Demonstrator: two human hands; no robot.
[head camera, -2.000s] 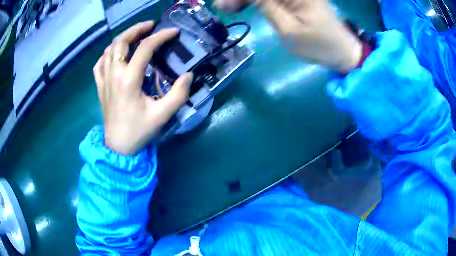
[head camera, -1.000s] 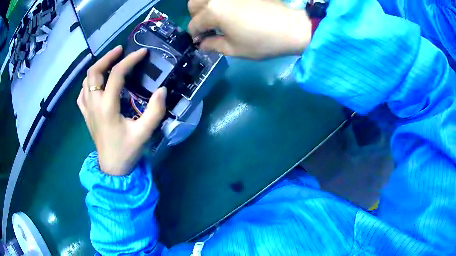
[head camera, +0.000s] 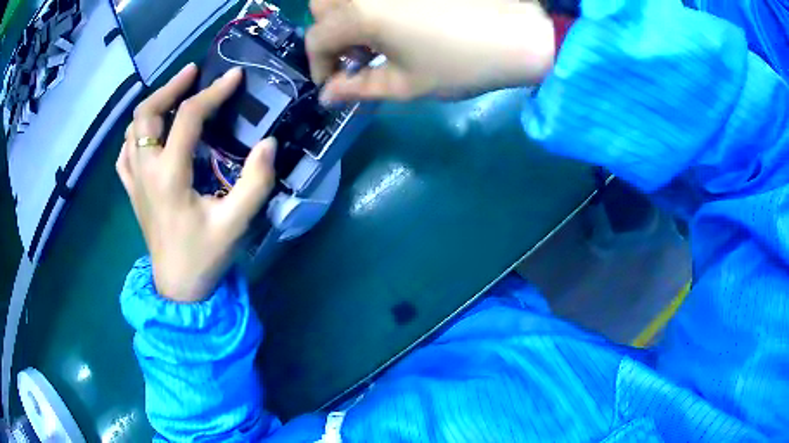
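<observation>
The open device unit (head camera: 333, 143) stands tilted on a white round base (head camera: 303, 203) at the upper left. A black inner module (head camera: 227, 82) with a paler rectangle (head camera: 259, 105) fills one side, with red and white wires along its top. My left hand (head camera: 195, 186), with a ring, grips the module, its fingers and thumb around the paler rectangle. My right hand (head camera: 407, 52) is at the unit's right part, fingers curled around a small dark and silvery object (head camera: 368, 62), perhaps a tool; most of it is hidden by the fingers.
The unit is on a glossy dark-green surface (head camera: 346, 320). A white disc (head camera: 48, 407) is at the lower left. A pale board (head camera: 52, 164) with a pile of small black-grey pieces (head camera: 39, 60) is at the upper left. A blue sleeve (head camera: 753, 22) shows at the upper right.
My right hand has come from above the unit down onto its right part. The black cable loop seen at first no longer shows. The unit and my left hand appear further left in view.
</observation>
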